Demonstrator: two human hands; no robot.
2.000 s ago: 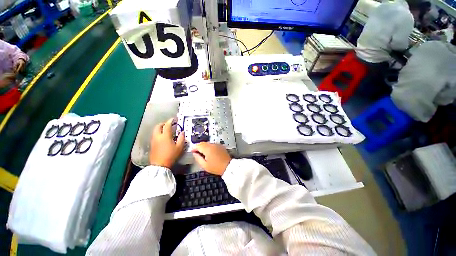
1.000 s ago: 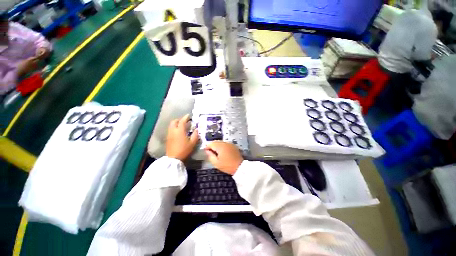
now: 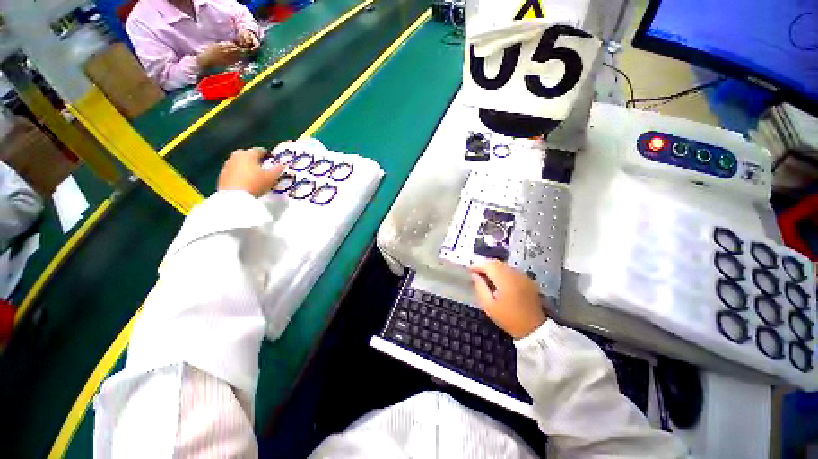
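My left hand [image 3: 248,171] is at the far left end of the ring rows on the left foam sheet stack [image 3: 300,246]. Its fingertips are at a black ring there; whether they grip one is too small to tell. Other black rings [image 3: 341,170] lie in two rows beside it. My right hand [image 3: 508,298] is at the front edge of the silver base plate [image 3: 545,215], thumb and forefinger close together just below the dark fixture [image 3: 495,235]. What is between these fingertips is unclear. A ring outline shows in the fixture.
The white "05" machine head [image 3: 529,72] hangs behind the plate. Right are the control panel [image 3: 689,154] and a foam stack [image 3: 646,278] with ring rows. The keyboard [image 3: 453,336] and mouse [image 3: 679,392] are below. A person [image 3: 193,40] sits across the green belt.
My left hand has moved from beside the fixture out left to the foam stack. My right hand has stayed at the plate's front edge. The view has turned left.
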